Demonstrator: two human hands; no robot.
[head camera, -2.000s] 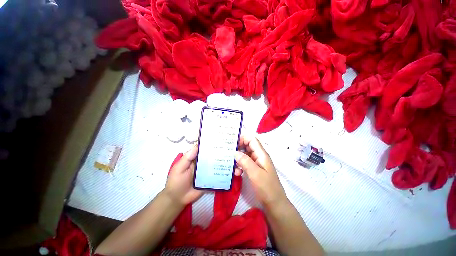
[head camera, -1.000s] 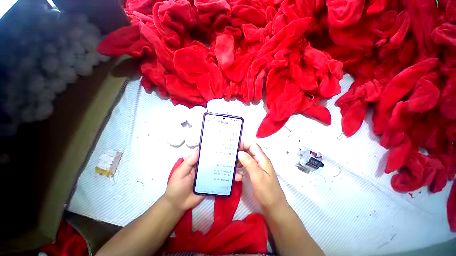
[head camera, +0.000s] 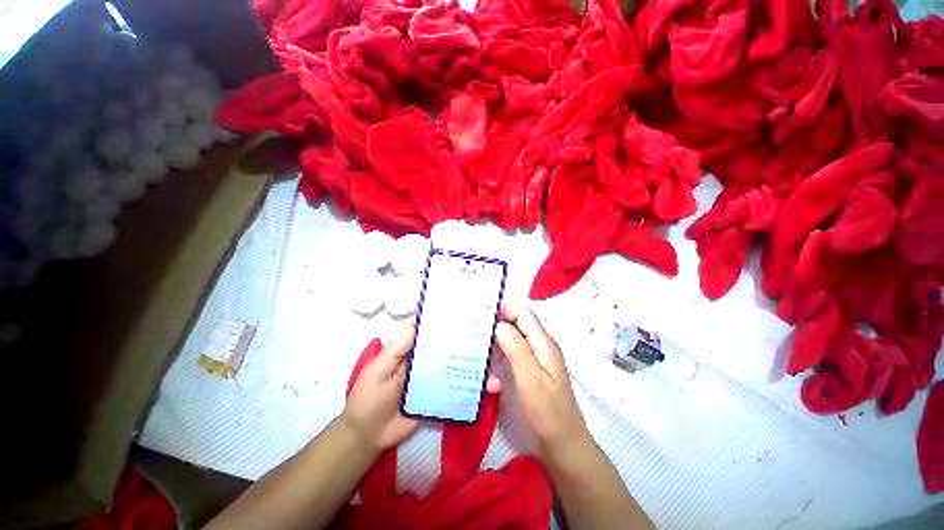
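Observation:
A smartphone (head camera: 453, 340) with a lit white screen and a dark edge is held upright in both hands over the table. My left hand (head camera: 381, 393) holds its left edge and lower corner. My right hand (head camera: 530, 371) holds its right edge, with the thumb beside the screen. A red plush piece (head camera: 502, 495) lies below the phone, its long ends running up under the hands. White pompoms (head camera: 385, 271) lie behind and left of the phone, washed out by glare.
A heap of red plush pieces (head camera: 487, 114) covers the far side and right. An open carton (head camera: 197, 248) of white pompoms (head camera: 114, 176) stands at left. A tan-and-white packet (head camera: 227, 348) lies near it. A small clear packet with dark label (head camera: 636, 349) lies at right.
The whole view has shifted, so the phone, hands and table things sit slightly lower in the picture. The hold on the phone looks the same.

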